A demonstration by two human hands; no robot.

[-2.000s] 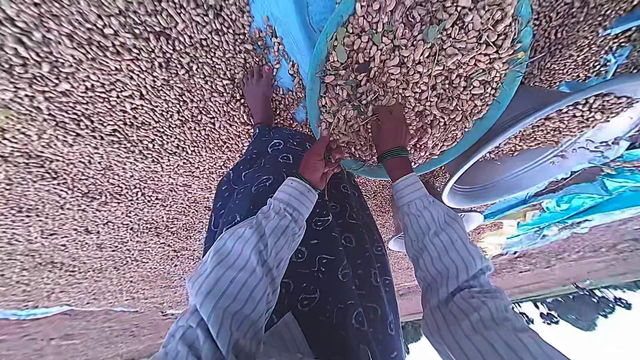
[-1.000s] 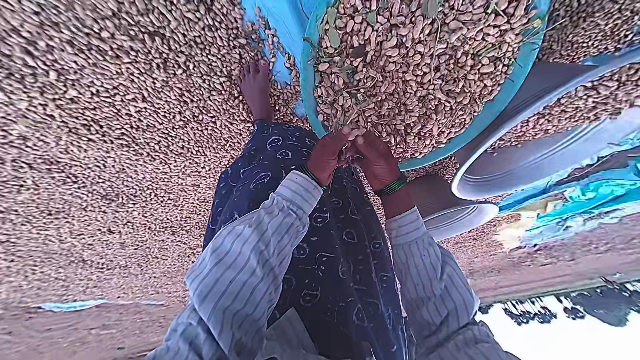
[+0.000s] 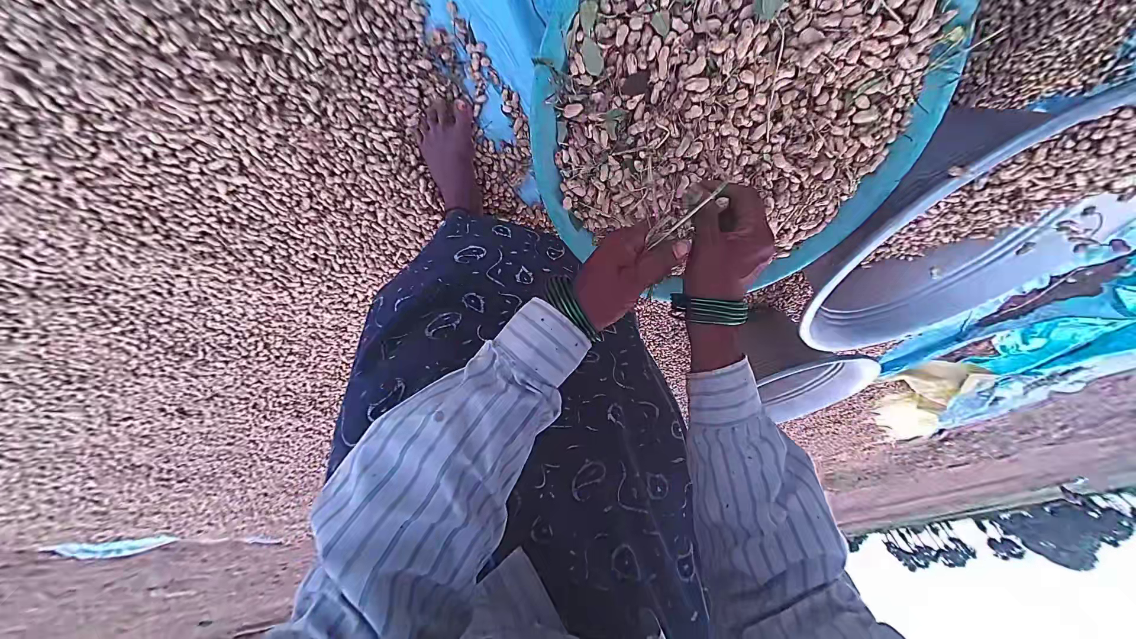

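My left hand (image 3: pixel 626 271), green bangles at its wrist, pinches a thin plant stem (image 3: pixel 683 217) over the near rim of a blue tub (image 3: pixel 550 151). Beside it, my right hand (image 3: pixel 732 235) has its fingers curled round the stem's far end, and a pale bit that looks like a peanut pod shows between its fingers. Unshelled peanuts (image 3: pixel 692 98) fill the tub, mixed with stems and green leaves (image 3: pixel 592 55). Part of each palm is hidden.
Peanuts (image 3: pixel 177 266) cover the ground on the left, near my bare foot (image 3: pixel 451 155). Blue sheeting (image 3: pixel 497 53) lies by the tub. At right are a large metal basin (image 3: pixel 932 302) holding peanuts, a smaller basin (image 3: pixel 816 386) and turquoise plastic sheeting (image 3: pixel 1065 333).
My right hand was in the peanuts two seconds ago, then met my left hand at the rim. Now both hands are a little farther over the tub, with a stem showing between them.
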